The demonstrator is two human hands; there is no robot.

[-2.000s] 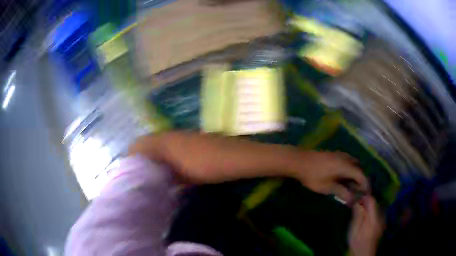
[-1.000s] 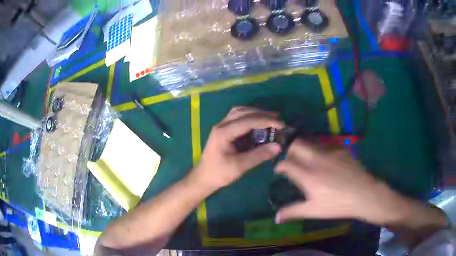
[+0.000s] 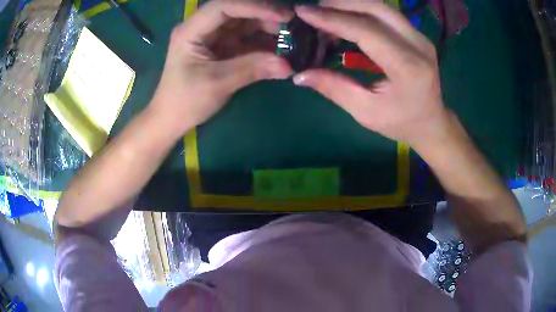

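A dark round unit (image 3: 303, 46) with a shiny silvery part on its left side is held between both hands at the top centre. My left hand (image 3: 210, 67) grips it from the left with fingers and thumb. My right hand (image 3: 381, 70) grips it from the right, thumb below and fingers above. A red handle (image 3: 361, 61) shows behind my right hand, between thumb and fingers; what it joins is hidden.
Yellow-backed label sheets (image 3: 94, 88) lie at the left on the green mat (image 3: 292, 134). A dark pen (image 3: 133, 23) lies above them. Wrapped trays (image 3: 24, 79) stand at the far left. A bright green label (image 3: 295, 183) is at the near edge. A dull pink patch (image 3: 450, 17) is at upper right.
The view has tilted down towards my body. My right hand has come from beside the unit to close on it. My left hand still holds it.
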